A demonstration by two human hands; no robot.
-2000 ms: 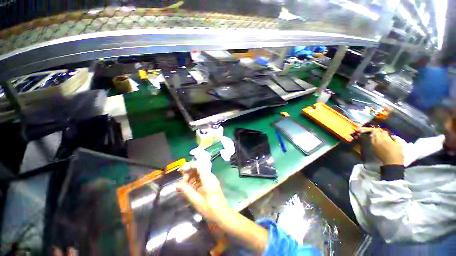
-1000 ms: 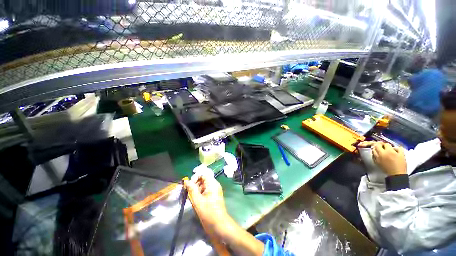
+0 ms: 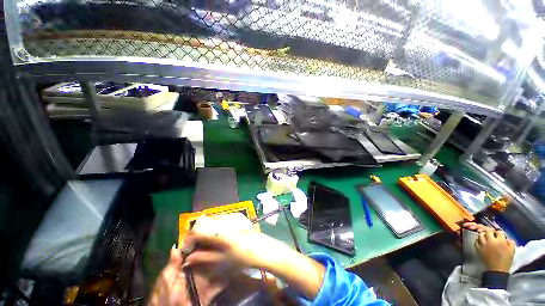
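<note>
The orange jig (image 3: 218, 210) lies in front of me; its far bar shows and its near part is hidden by my hands. My right hand (image 3: 224, 244) reaches over the jig, its fingertips closed on the dark edge of a black-bordered glass panel (image 3: 192, 288). My left hand (image 3: 170, 282), blurred and cut off by the lower edge, is at the same panel's left side, close to the right fingertips. The panel is tilted, seen partly edge-on, and mostly hidden behind the hands.
A grey pad (image 3: 216, 188) lies behind the jig. A white container (image 3: 282, 182) with crumpled wipes and a dark glossy panel (image 3: 330, 218) are to the right. A metal-edged tray (image 3: 334, 164) of panels stands behind. A neighbour's hand (image 3: 495, 248) works at far right.
My right hand has moved left and inward over the jig. My left hand has come into clear view beside it. The glass panel, earlier spread wide at left, is now tilted between my hands.
</note>
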